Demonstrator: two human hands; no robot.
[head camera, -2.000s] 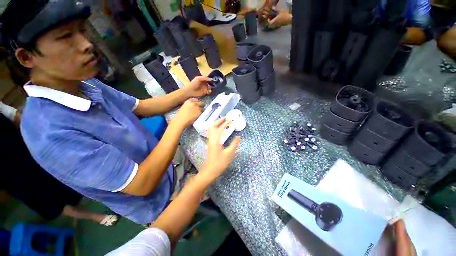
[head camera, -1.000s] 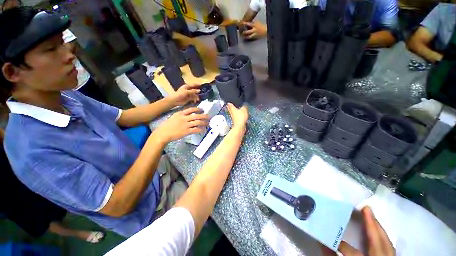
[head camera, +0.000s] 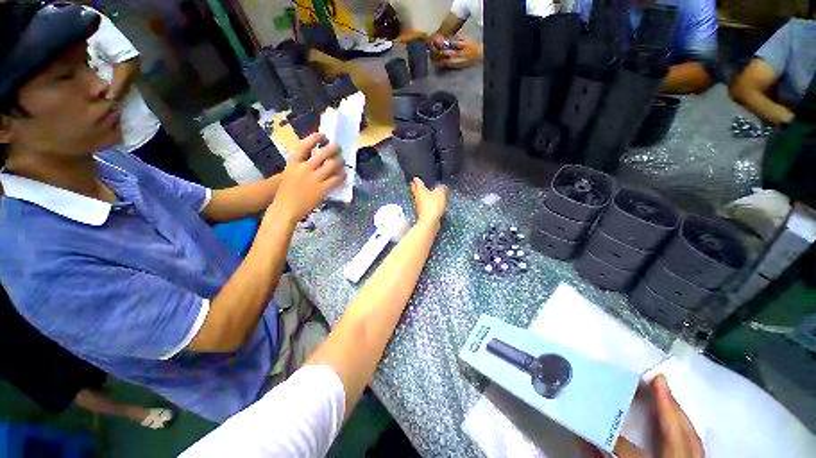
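My right hand (head camera: 667, 428) holds the lower right end of a pale blue retail carton (head camera: 546, 380), which shows a dark round-headed appliance printed on its face. My left hand (head camera: 429, 202) is reached out over the bench beside the stacked dark housings (head camera: 417, 154); I cannot tell whether its fingers hold anything. A white handheld appliance (head camera: 377, 242) lies on the bubble wrap to the left of my left forearm, its round head towards the back. The neighbouring worker holds an open white carton (head camera: 343, 143) up off the bench.
Dark housings (head camera: 624, 231) stand in stacked columns at the right. Small black parts with white tips (head camera: 501, 250) lie in a pile mid-bench. White sheets (head camera: 716, 394) lie under and beside the carton. Tall dark tubes (head camera: 573, 98) stand behind. A worker (head camera: 116, 268) sits close at left.
The neighbouring worker has lifted the white carton away from beside the white appliance, which stays on the bench. My left hand, earlier over the white carton and appliance, is now farther right.
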